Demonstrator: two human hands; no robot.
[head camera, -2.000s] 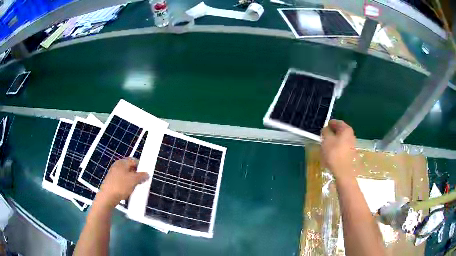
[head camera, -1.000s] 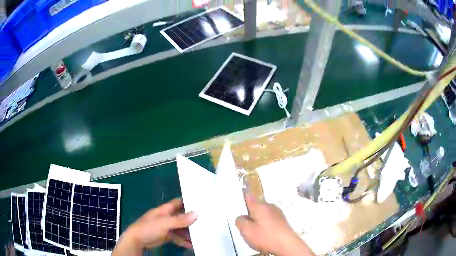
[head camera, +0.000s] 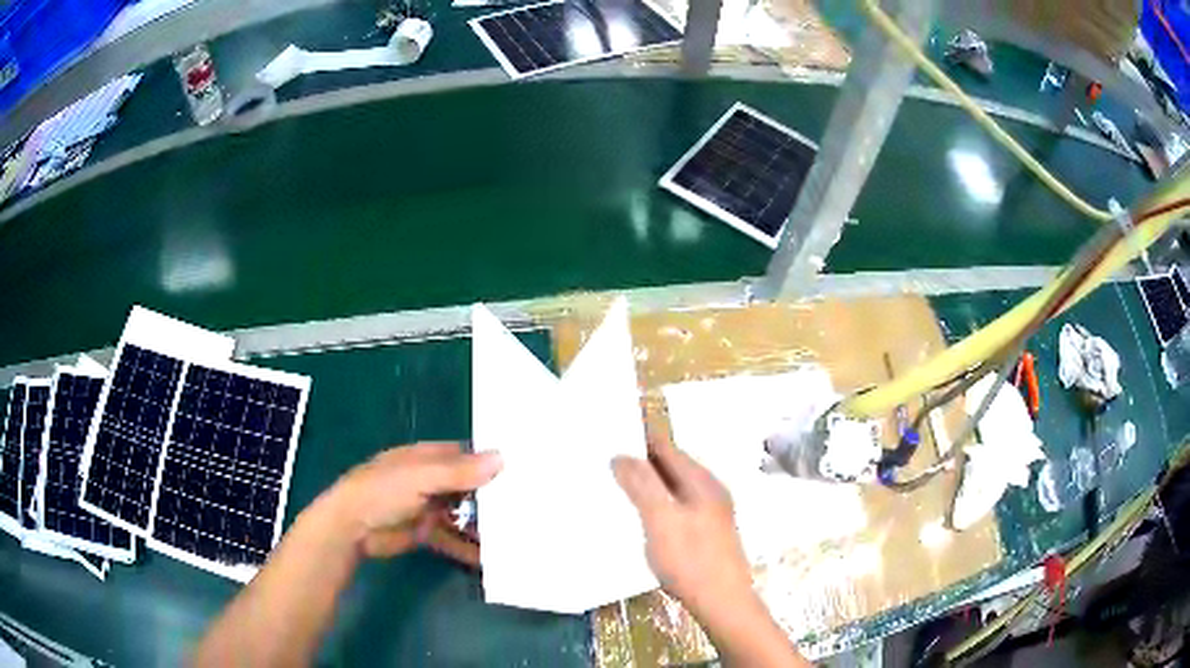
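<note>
My left hand (head camera: 424, 499) holds the left side of a white board (head camera: 535, 483) folded or paired in a V, its plain white faces towards me. My right hand (head camera: 679, 502) holds the right side, thumb on the white face. The two upper corners stand apart with a notch between them. Whether it is one piece or two panels back to back cannot be told. A foil-wrapped glue gun (head camera: 842, 446) on a yellow hose (head camera: 966, 359) lies on white sheets (head camera: 750, 392) on the tan mat (head camera: 848, 339).
Several solar panels (head camera: 222, 457) lie overlapped at left on the green bench. One panel (head camera: 750, 170) lies on the conveyor beyond a metal upright (head camera: 848, 170). Orange-handled pliers (head camera: 1030, 384) and a crumpled cloth (head camera: 992, 457) are at right. A bottle (head camera: 198, 86) stands at far left.
The white piece is now upright and turned more squarely to me between both hands. The panel on the conveyor has shifted right behind the upright. The view has turned slightly left.
</note>
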